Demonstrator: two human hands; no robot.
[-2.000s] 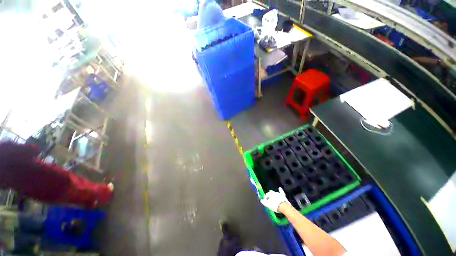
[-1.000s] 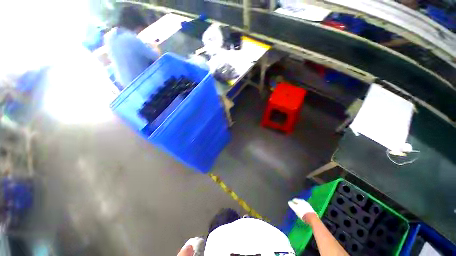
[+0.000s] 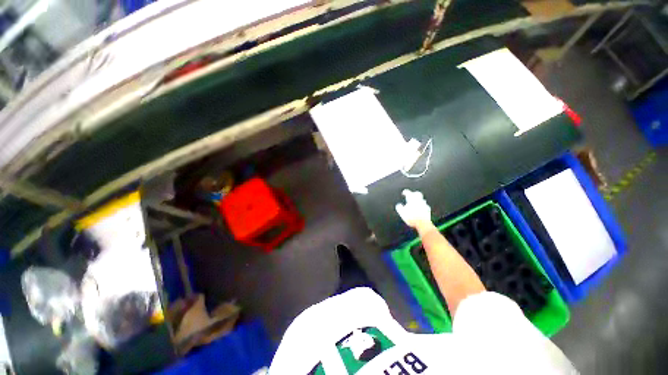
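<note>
My right hand, in a white glove, is over the near edge of the dark green bench, with the fingers a little apart and nothing seen in it. A white cord lies in a loop on the bench just beyond the hand, beside a white sheet taped at its corners. My bare forearm crosses a green crate that holds rows of black housings. My left hand is not in view.
A blue crate with a white board stands right of the green crate. Another white sheet is on the bench. A red stool stands left of the bench. Clear bags lie on the neighbouring bench.
The view has swung right and come nearer the bench. My right hand has moved from the green crate's side to over the bench edge near the cord. My left hand has left the view.
</note>
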